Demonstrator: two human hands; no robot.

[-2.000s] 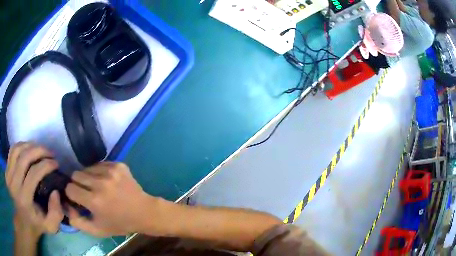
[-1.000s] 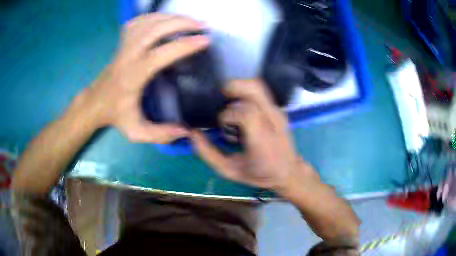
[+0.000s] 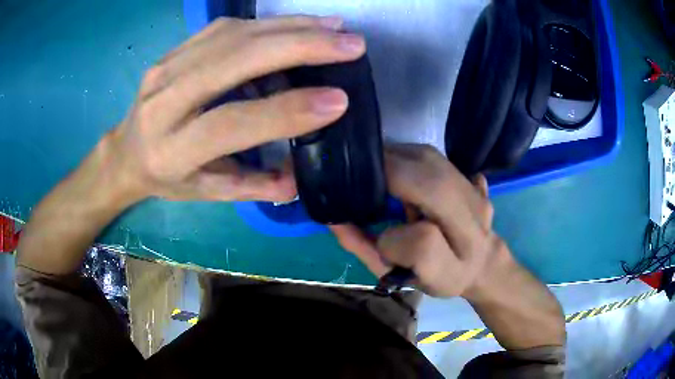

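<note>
My left hand point(image 3: 222, 111) grips a black ear cup point(image 3: 340, 148) from the left, fingers over its top and side. The cup is turned edge-on above the near rim of the blue tray point(image 3: 548, 166). My right hand point(image 3: 437, 222) is at the cup's lower right edge, with a small dark object point(image 3: 396, 278), perhaps a cable plug, between its curled fingers. The other ear cup point(image 3: 488, 89) stands over the white liner point(image 3: 414, 44) to the right. A black case with a glossy oval point(image 3: 571, 74) lies beside it at the tray's right end.
The green bench point(image 3: 59, 111) runs under the tray, its near edge just before my body. A white box point(image 3: 661, 155) stands at the far right, with thin black wires point(image 3: 651, 255) below it. Yellow-black floor tape point(image 3: 459, 336) shows beyond the bench edge.
The view has swung, so the tray now lies in front of me and the bench edge runs across below. Both hands remain at the ear cup, which now shows edge-on and sharper.
</note>
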